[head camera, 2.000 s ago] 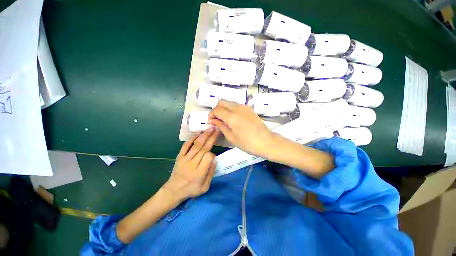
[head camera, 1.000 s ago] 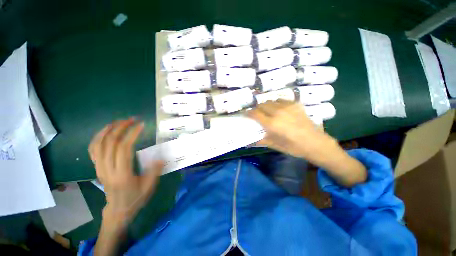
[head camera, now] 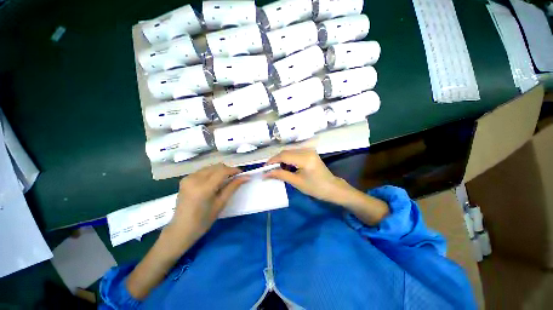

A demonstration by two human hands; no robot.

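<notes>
My left hand (head camera: 206, 191) and my right hand (head camera: 306, 174) hold a long white label strip (head camera: 254, 197) between their fingertips, in front of my chest. Its top edge is folded or curled between the two hands. The strip's left part, with faint print, reaches out past my left wrist. Several white cylindrical housings (head camera: 241, 102) lie in tight rows on a beige cardboard pad (head camera: 164, 170), just beyond my hands. Small white pieces stick out at the lower edges of some front housings. Another white strip lies at the pad's front right corner.
Printed label sheets (head camera: 447, 54) lie at the right of the green bench (head camera: 79, 151), with more papers beyond. An open carton (head camera: 515, 194) at the right holds white housings. A large paper sheet (head camera: 18, 230) is at the left edge.
My left hand has come in from the left and now holds the strip with my right hand. The strip has left the front housings. The view has shifted, so the pad appears further left.
</notes>
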